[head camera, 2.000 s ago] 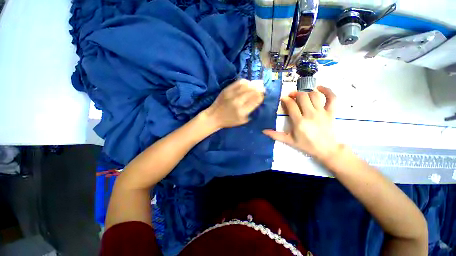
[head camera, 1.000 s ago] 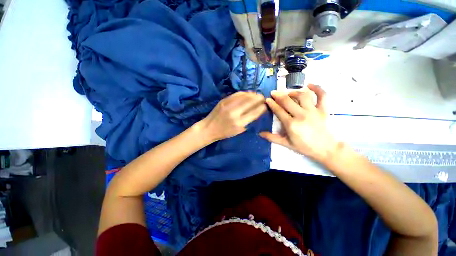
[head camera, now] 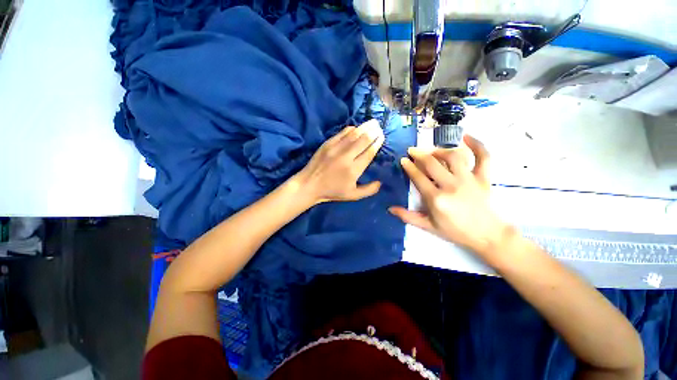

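The blue garment piece [head camera: 334,234] lies flat in front of the needle area, its straight right edge running towards me. Its gathered section [head camera: 364,100] is puckered left of the presser foot area [head camera: 412,115], where small parts are hard to tell apart. My left hand [head camera: 343,165] lies flat on the cloth, fingers spread, fingertips just left of and below the foot. My right hand [head camera: 451,191] is at the cloth's right edge, fingers bent and apart, index fingertip and thumb touching or just over the edge. Neither hand clearly pinches the cloth.
The white sewing machine head [head camera: 475,44] with a blue stripe stands above. A black-and-silver ribbed knob [head camera: 448,133] is close above my right fingers. A crumpled blue heap [head camera: 215,89] lies left. A ruler strip [head camera: 594,251] runs along the front edge. A blue crate [head camera: 231,326] is below.
My left hand has opened from a bunched hold near the right fingers and moved slightly left, flattening on the cloth. My right hand has shifted little. The whole view has also shifted slightly.
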